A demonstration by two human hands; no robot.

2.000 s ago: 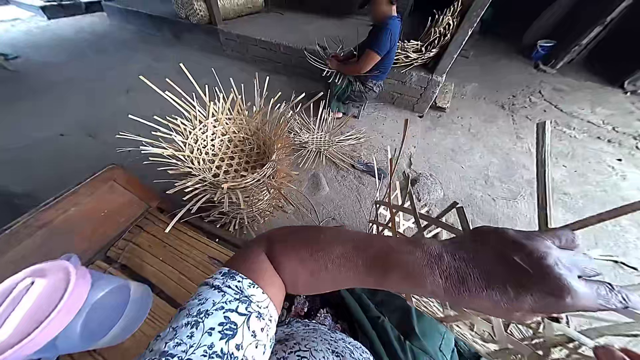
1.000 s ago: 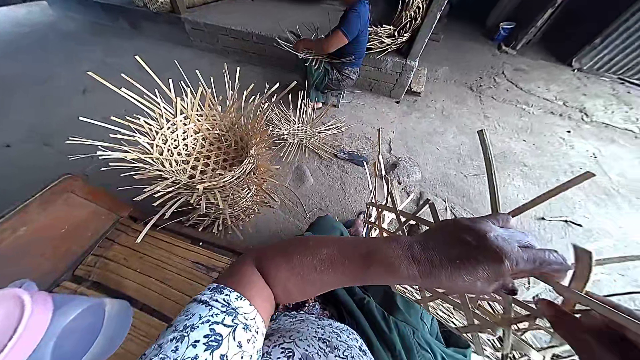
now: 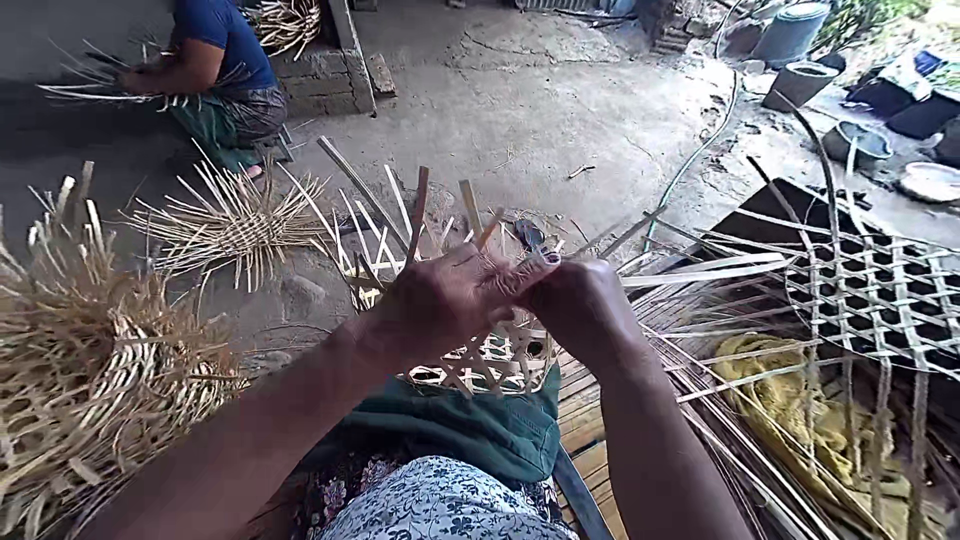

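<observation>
A partly woven basket of flat split-bamboo strips rests at my lap, on dark green cloth, with loose strip ends standing up around its rim. Over the far side of the basket, my left hand grips strips at the rim, its thumb pointing right. My right hand touches it, fingers curled around a strip; pale strip ends stick out to the right of that hand. The fingertips of both hands and the exact strips between them are partly hidden.
Stacked woven baskets stand at left, a flat woven piece behind them. Beyond, a person sits holding strips. At right are an open-weave panel, yellow cloth and loose strips over a slatted bamboo bench. A hose crosses the floor.
The view has swung to the right. My hands, apart a second ago, are now together at the basket's rim. My right hand, barely in view two seconds ago, now shows fully.
</observation>
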